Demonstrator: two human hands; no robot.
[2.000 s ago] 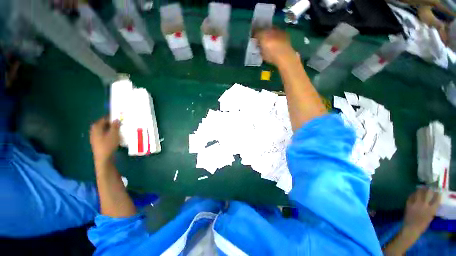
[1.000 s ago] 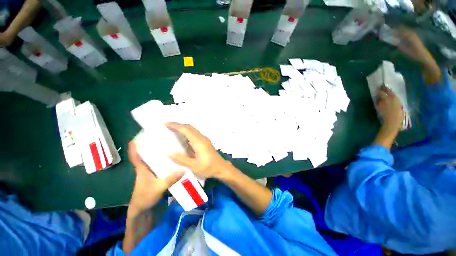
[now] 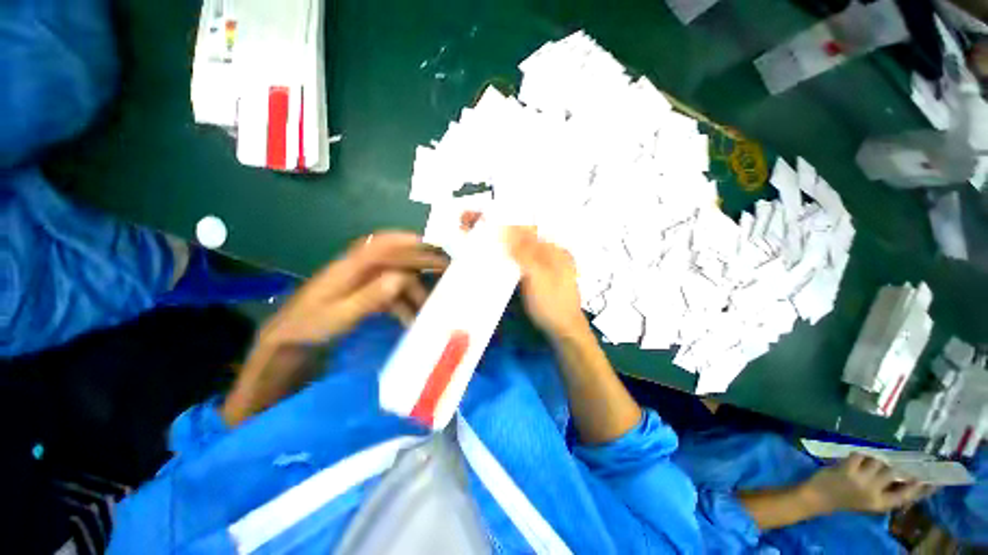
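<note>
A slim white carton with a red band near its lower end is held tilted in front of my chest. My right hand grips its upper right side. My left hand is at its left edge, blurred, with fingers curved; whether these fingers grip the carton is unclear. A small reddish mark shows near the carton's upper end. A wide loose pile of white leaflets lies just beyond the carton.
A stack of cartons lies at the upper left, a round white disc near the left table edge. Yellow rubber bands lie behind the pile. White cartons stand at far right. A neighbour's hand holds a carton at lower right.
The view has shifted and turned. Two seconds ago my right hand reached to the far cartons; one second ago both hands held a carton. Now my left hand sits at its left edge.
</note>
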